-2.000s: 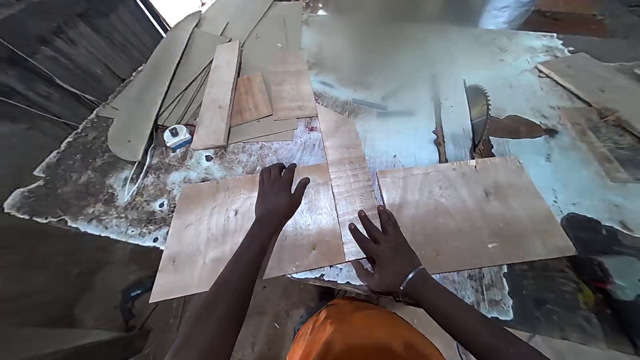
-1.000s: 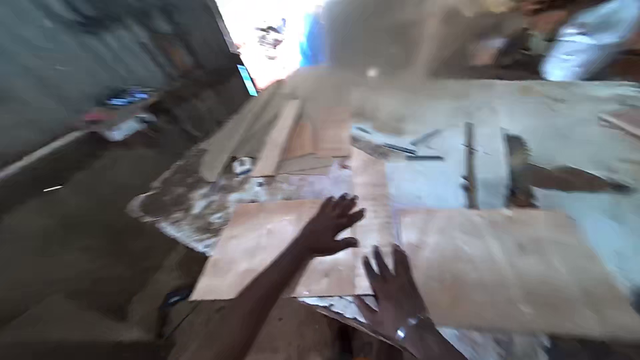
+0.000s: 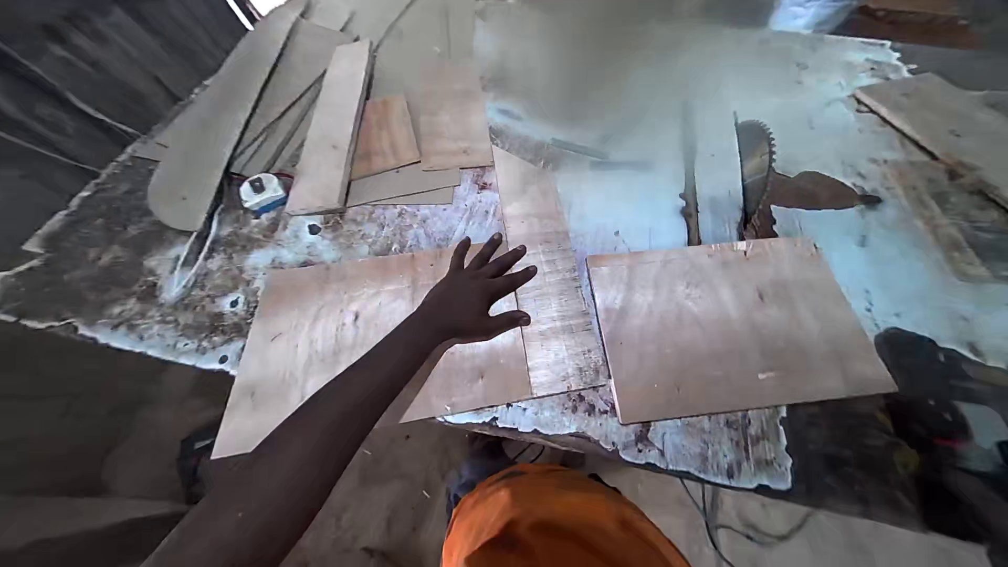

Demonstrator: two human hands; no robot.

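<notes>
My left hand (image 3: 480, 295), fingers spread, rests palm down near the right edge of the left plywood panel (image 3: 339, 315), its fingertips reaching over a narrow plywood strip (image 3: 557, 315). That strip runs away from the front of the worktable, its near part against the left panel. A thin gap parts it from the right plywood panel (image 3: 732, 323). Just beyond the right panel, a toothed circular saw blade (image 3: 756, 157) stands up through the tabletop. The left panel overhangs the table's front edge. My right hand is out of view.
A tape measure (image 3: 262, 193) lies at the left beside a long board (image 3: 331, 130) and several thin sheet offcuts (image 3: 228, 118). More boards (image 3: 937, 126) lie at the far right. The worktable (image 3: 142, 291) has a ragged edge. A dark power tool (image 3: 929, 402) sits at the right.
My right hand, which earlier touched the strip's near end, has left the view. My left hand remains spread at the strip. A gap now shows between the strip and the right panel.
</notes>
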